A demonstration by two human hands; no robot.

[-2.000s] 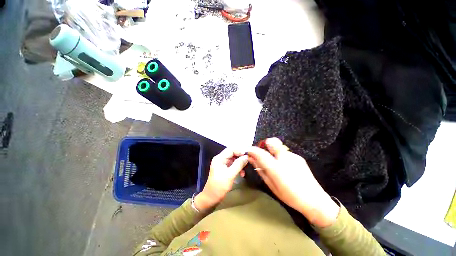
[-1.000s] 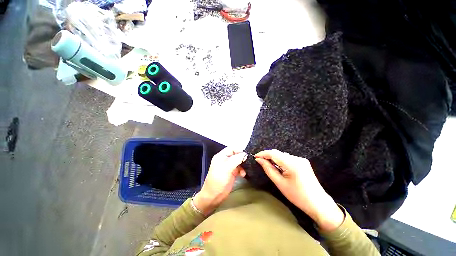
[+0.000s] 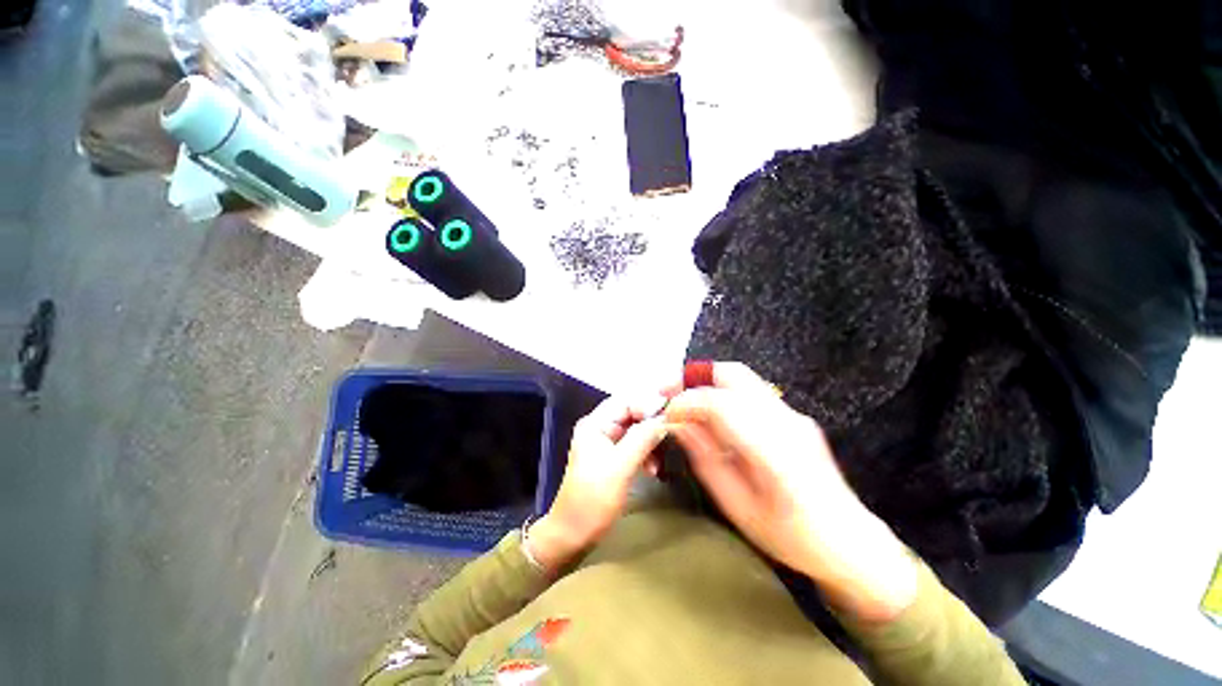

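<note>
A black garment with speckled fleecy fabric (image 3: 831,268) lies over the lap and the table's right side. My left hand (image 3: 603,462) pinches the garment's near left edge between thumb and fingertips. My right hand (image 3: 757,449) meets it there, fingertips together, with a red band (image 3: 698,375) on one finger. What the right fingertips hold is too small and covered to tell; no needle or thread can be made out. A loose pile of tiny dark fasteners (image 3: 596,251) lies on the white table (image 3: 590,328).
A blue basket (image 3: 328,462) with black cloth stands left of my lap. Three black thread cones (image 3: 499,275), a pale teal bottle (image 3: 268,161), a smartphone (image 3: 657,134), red-orange handles (image 3: 646,60) and clear plastic bags (image 3: 275,60) are on the table.
My right hand has turned and closed in on the left fingertips, and its red band shows again. The left hand stays at the garment's edge. The view has shifted slightly.
</note>
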